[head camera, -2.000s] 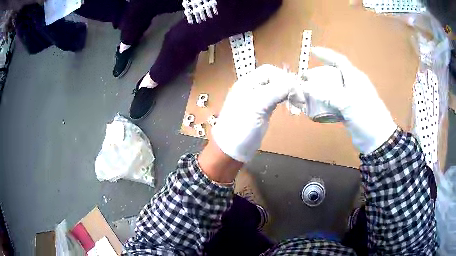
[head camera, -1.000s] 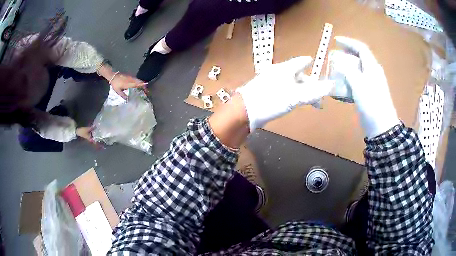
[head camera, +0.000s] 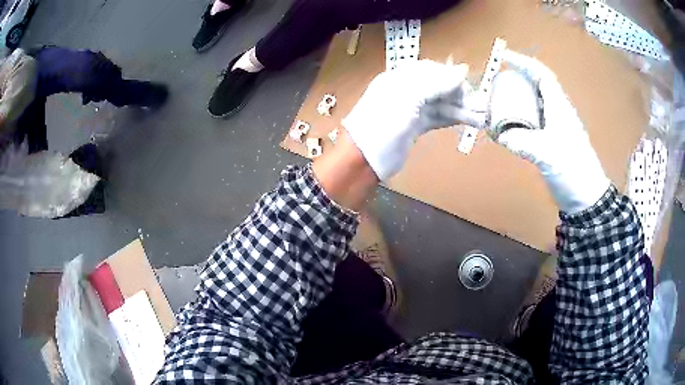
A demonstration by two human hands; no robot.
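Observation:
My right hand (head camera: 559, 143), in a white glove, grips a pale tape roll (head camera: 516, 101) with its hollow core facing down towards me. My left hand (head camera: 402, 113), also in a white glove, has its fingertips closed at a clear strip of tape stretched to the roll. A white perforated strip (head camera: 468, 140) lies on the tan cardboard sheet (head camera: 451, 199) below and behind the tape. Its middle is hidden by the tape and my left fingertips.
Small punched pieces (head camera: 326, 104) lie near the cardboard's left corner. More perforated strips (head camera: 647, 177) lie at the right, beside plastic film. A spray can (head camera: 476, 270) stands on the floor near me. An open box (head camera: 143, 278) is lower left. People's legs (head camera: 300, 45) and a plastic bag (head camera: 45, 184) are left.
The other person has moved the plastic bag from the floor to the far left. My left hand has closed from spread fingers, with tape now drawn out. The roll has turned, showing its core.

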